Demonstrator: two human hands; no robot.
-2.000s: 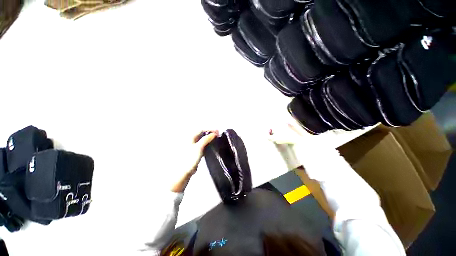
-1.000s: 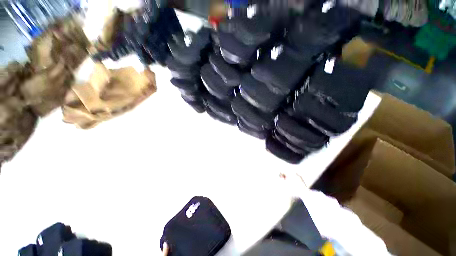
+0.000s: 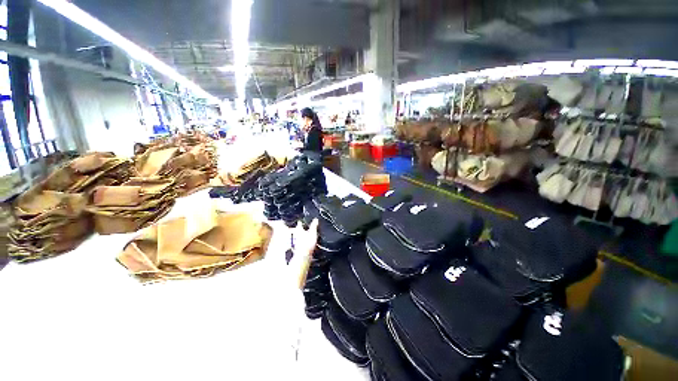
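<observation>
Black zippered bags (image 3: pixel 465 309) lie in stacked rows at the centre right, pale zip lines along their edges and small white logos on several top faces. One hand, which looks like my left hand (image 3: pixel 303 242), is at the left side of the stack, its fingers against or close to the bags. It is small and blurred, and whether it grips a bag is unclear. A small dark spot shows beside it. Its pale sleeve blends into the white table (image 3: pixel 186 327). My right hand is not in view.
Folded tan-brown fabric pieces (image 3: pixel 197 245) lie on the table left of the stack, with more brown heaps (image 3: pixel 56 223) further left. A person (image 3: pixel 312 138) in dark clothing stands beyond. Racks of hanging pieces (image 3: pixel 609 156) and red crates (image 3: pixel 383 152) are at the right. Part of a carton (image 3: pixel 647 365) shows bottom right.
The view has swung up from my lap to the stack and factory floor. The bag held in my left hand has left view, as have the left pile and right arm. A hand now shows beside the stack.
</observation>
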